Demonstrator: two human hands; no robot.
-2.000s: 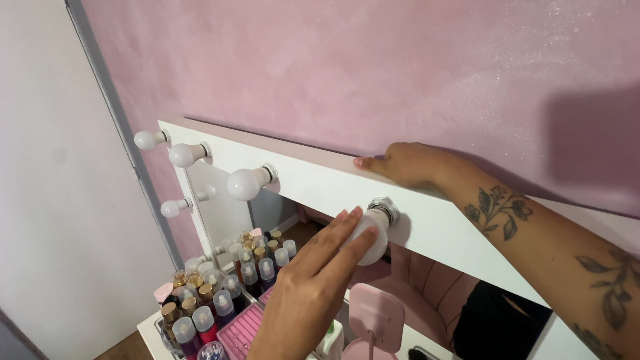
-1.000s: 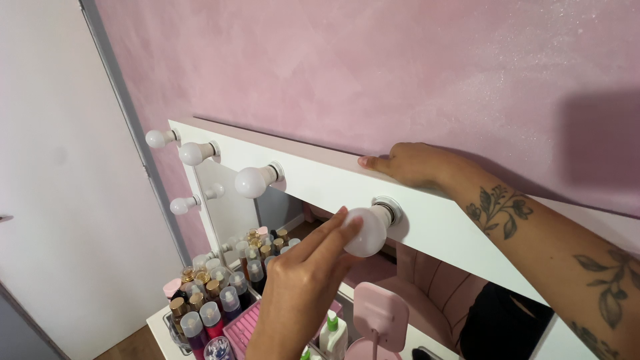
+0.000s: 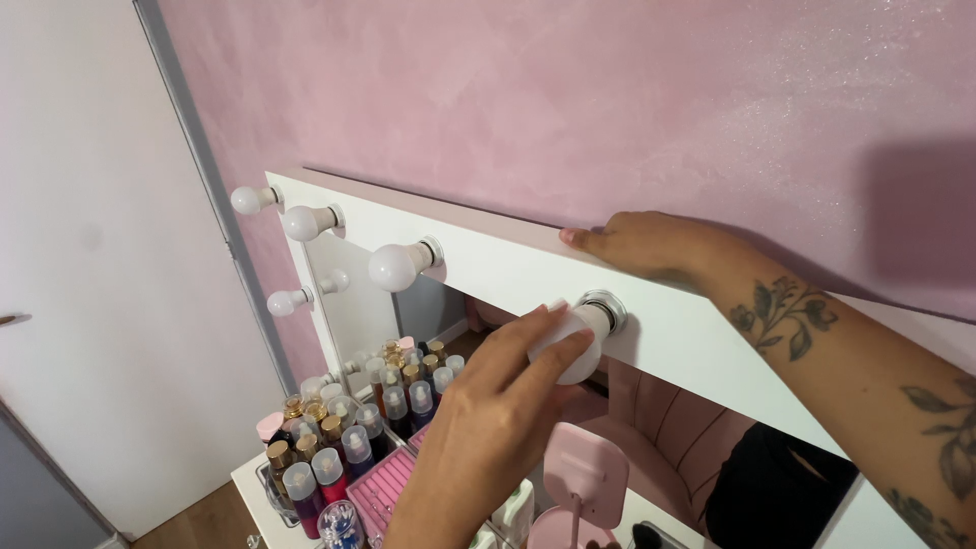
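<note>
My left hand has its fingers around a white globe light bulb, whose base sits in a chrome-ringed socket on the white mirror frame. Part of the bulb is hidden behind the fingers. On the top edge of the frame rests my right hand, its thumb along the edge and its other fingers out of sight behind. Farther left, more bulbs stick out of the frame, the nearest being a round white bulb. Below them, the mirror reflects a pink tufted chair and dark clothing.
Capped spray bottles crowd the white vanity top under the mirror. Beside them lie a pink ring tray and a small pink stand mirror. A pink wall rises behind, with a white door at left.
My left hand's fingers have shifted around the bulb, covering more of it than a second ago. The right hand has stayed on the frame's top edge.
</note>
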